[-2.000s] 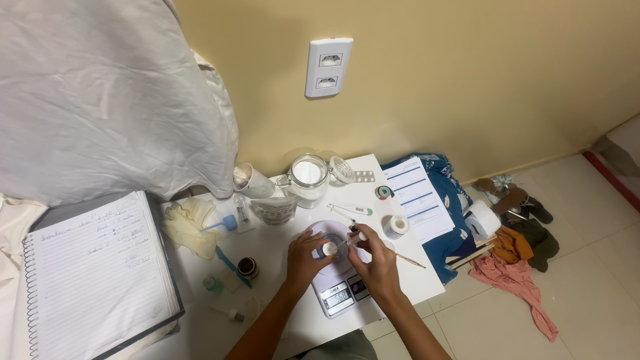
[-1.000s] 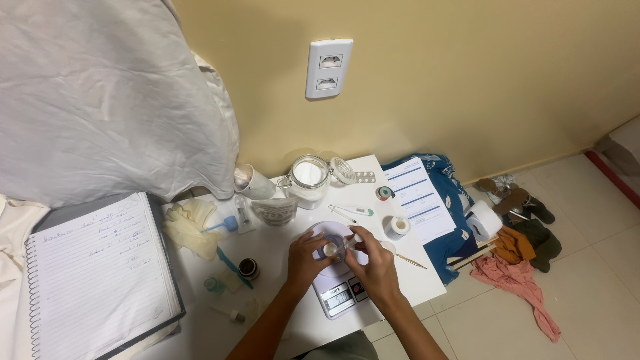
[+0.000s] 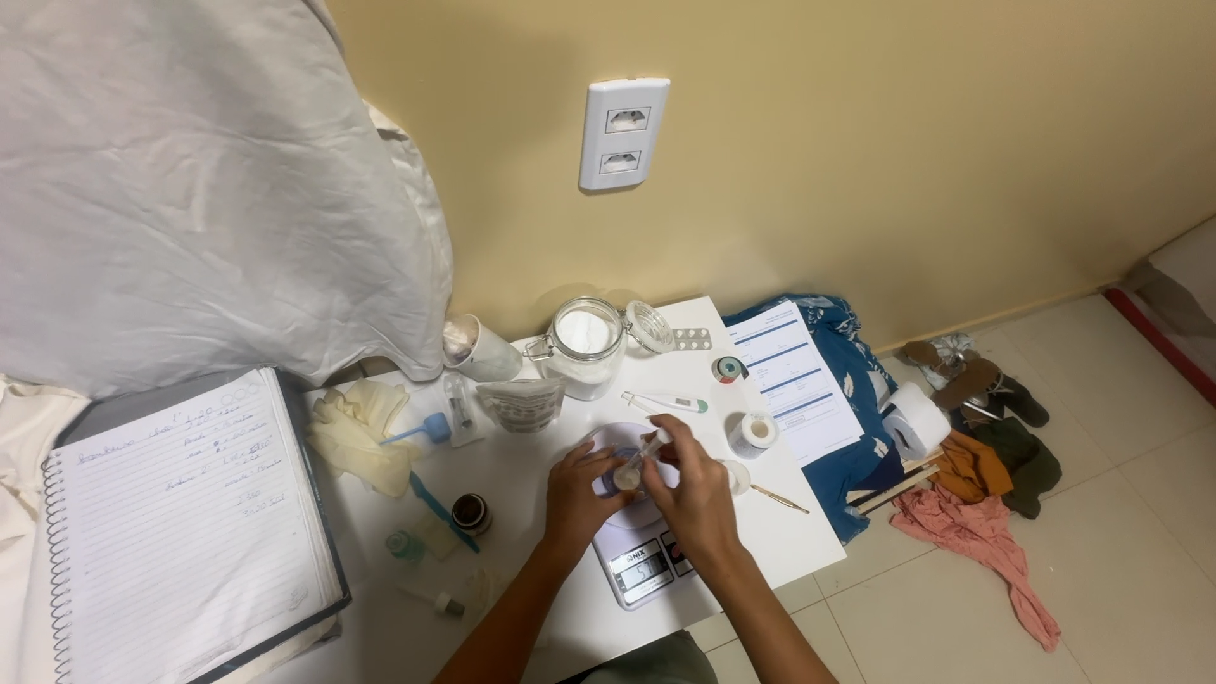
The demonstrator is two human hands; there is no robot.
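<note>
My left hand [image 3: 581,494] holds a small whitish container [image 3: 627,477] above the round platform of a white digital kitchen scale [image 3: 635,573], whose display is lit. In the fingers of my right hand [image 3: 689,480] is a small translucent object [image 3: 650,446] over the container's mouth; its exact kind is hard to tell. Behind the fingers a purplish dish shows in part. A digital thermometer [image 3: 679,402] lies just beyond the hands, and a white tub [image 3: 753,434] stands to their right.
A clip-top glass jar of white powder [image 3: 586,334], a blister pack [image 3: 692,339], latex gloves [image 3: 366,432], a blue scoop [image 3: 434,427], a brown jar [image 3: 471,514], a brush [image 3: 779,499] and a spiral notebook [image 3: 180,532] lie around. Clothes [image 3: 983,532] are on the floor at right.
My right hand's fingers have shifted a little over the container, and the translucent object between them now shows more plainly. My left hand stays at the container.
</note>
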